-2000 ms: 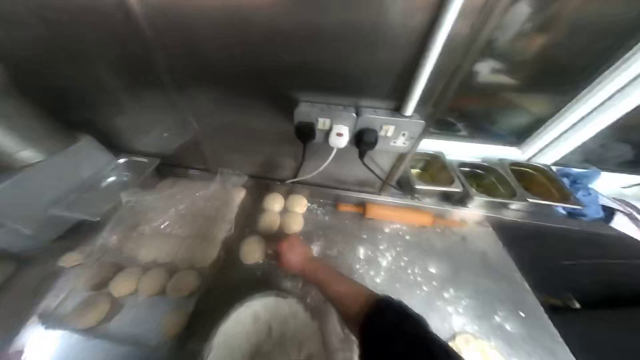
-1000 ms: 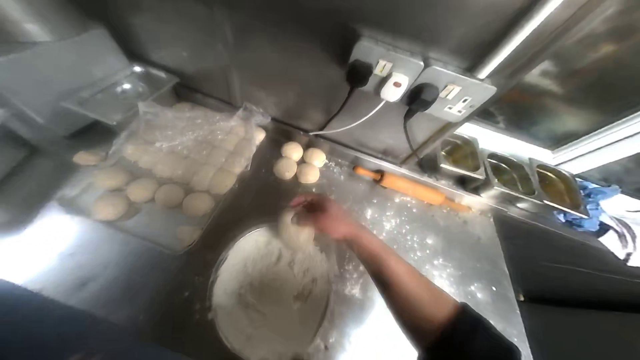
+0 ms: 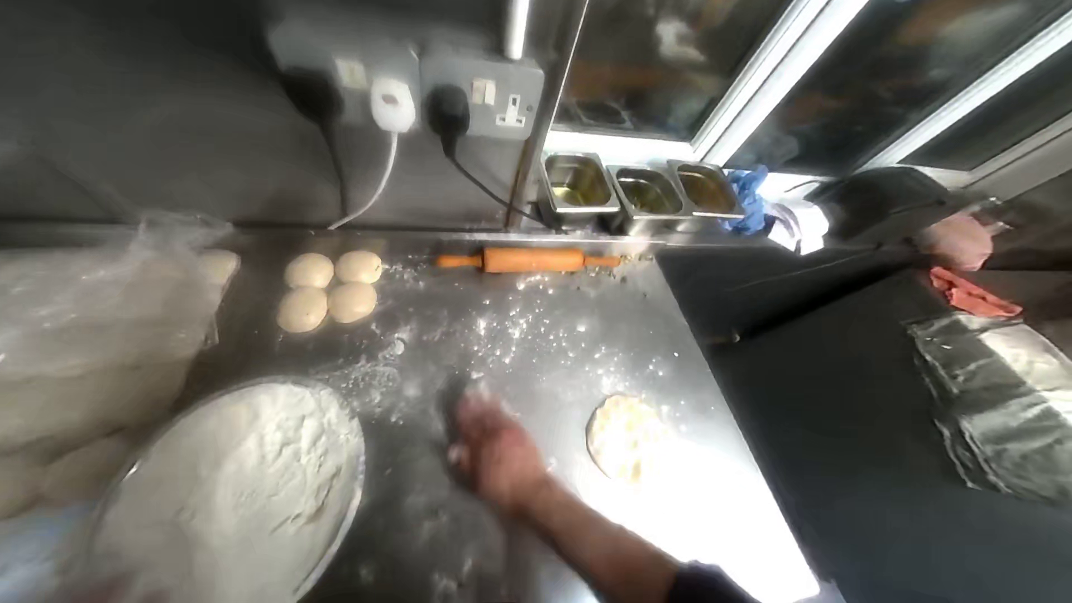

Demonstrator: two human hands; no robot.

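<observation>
My right hand (image 3: pixel 494 452), blurred by motion, is low over the floured steel counter, right of a bowl of flour (image 3: pixel 251 477). Whether dough is under or in its fingers cannot be told. A blurred skin-coloured patch at the bottom left edge, over the bowl, may be my left hand (image 3: pixel 113 589). Several dough balls (image 3: pixel 328 289) sit in a tight cluster behind the bowl. An orange rolling pin (image 3: pixel 533 260) lies along the back of the counter. Near the bright right part of the counter is a flat, pale round of dough (image 3: pixel 624 435).
Plastic film (image 3: pixel 109 293) covers dough on the left. Steel containers (image 3: pixel 645 191) of food stand on the back ledge beside a blue cloth (image 3: pixel 747 198). Plugs and cords hang at the wall sockets (image 3: pixel 483 92). A dark surface on the right bears plastic packaging (image 3: pixel 1005 402).
My right hand has gone from beside the dough balls, to the flour bowl with a dough ball, then right onto the counter. The ball nearest the hand earliest has left the cluster. The view has swung right.
</observation>
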